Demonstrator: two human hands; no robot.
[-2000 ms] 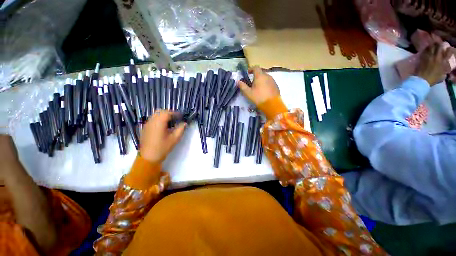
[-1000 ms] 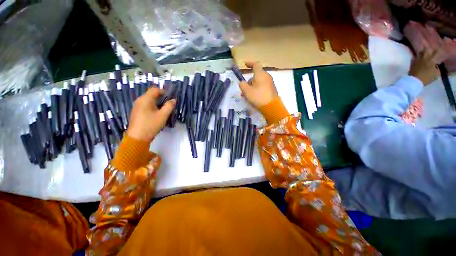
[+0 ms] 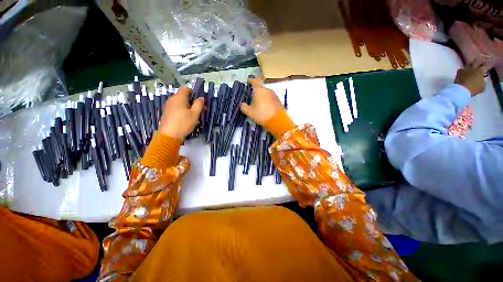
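Note:
Many black tubes (image 3: 144, 118) lie in a dense slanted row on a white sheet (image 3: 204, 195). The tubes at the left and middle have white tips; those at the right show none. A looser group of black tubes (image 3: 251, 151) lies nearer me at the right. My left hand (image 3: 180, 113) is over the middle of the row, with a black tube (image 3: 196, 89) between thumb and fingers. My right hand (image 3: 261, 103) is at the row's right end, thumb and forefinger on either side of tube tops; whether it grips one is unclear.
A thin dark stick (image 3: 285, 98) lies right of my right hand. White sticks (image 3: 343, 104) lie on green surface. Clear bags (image 3: 204, 33), a metal upright (image 3: 146, 47) and brown cardboard (image 3: 303, 55) stand behind. A person's light blue sleeve (image 3: 435, 126) is at right, orange cloth at lower left.
My right hand has moved left and down from beyond the row, where it held a dark tube, onto the row's right end. My left hand has moved slightly right. The thin stick now shows.

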